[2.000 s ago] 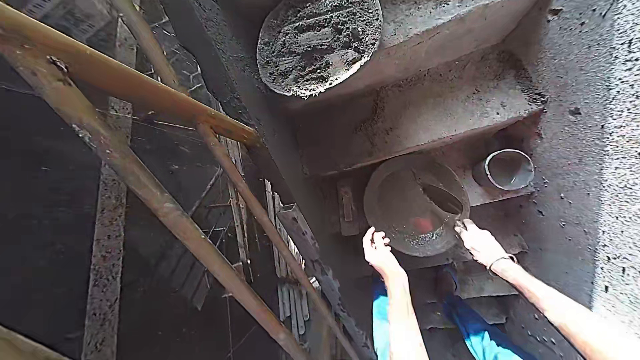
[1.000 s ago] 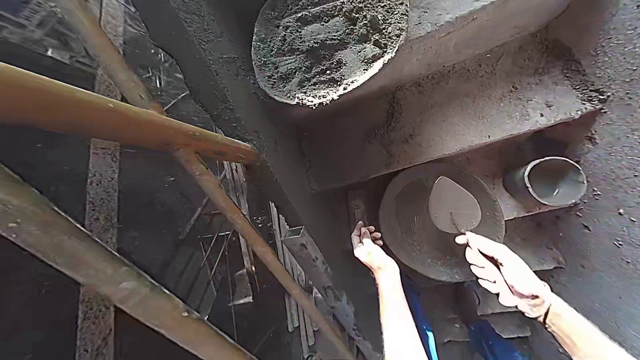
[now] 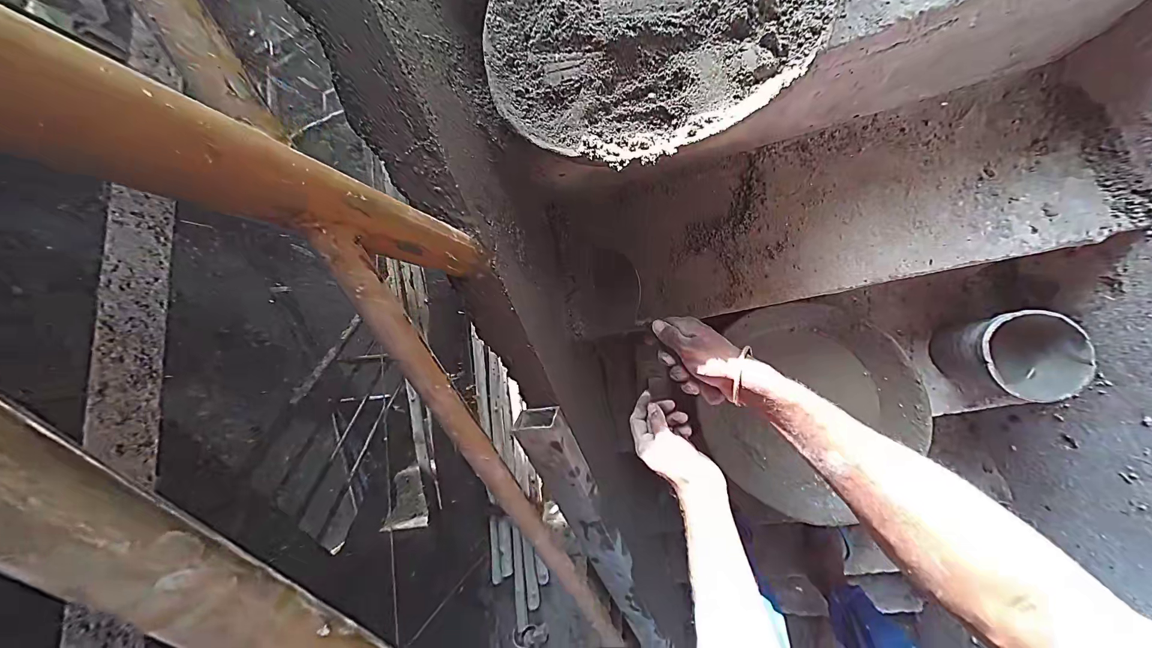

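Observation:
My right hand point(image 3: 702, 360), with a bangle at the wrist, is closed on a trowel. The trowel's rounded grey blade point(image 3: 616, 288) lies against the concrete at the inner corner of a stair and blends with it. Just below is my left hand point(image 3: 664, 436), its fingers loosely curled and no held thing visible. A round pan point(image 3: 913, 423) of smooth wet grey mix sits on the step under my right forearm, which hides part of it. To its right a cylindrical container point(image 3: 1035, 355) lies tilted, its mouth facing me.
A round pan heaped with coarse mortar point(image 3: 657, 72) stands on a higher step. Concrete stairs point(image 3: 900, 207) run across the right. Yellow metal railing bars point(image 3: 207, 153) cross the left, beside a drop with wooden strips point(image 3: 508, 540) and an open-ended rectangular tube point(image 3: 540, 418).
My right hand has moved left and up from over the lower pan, carrying the trowel to the stair corner. The blade lay over that pan before. The view has shifted closer to the stair.

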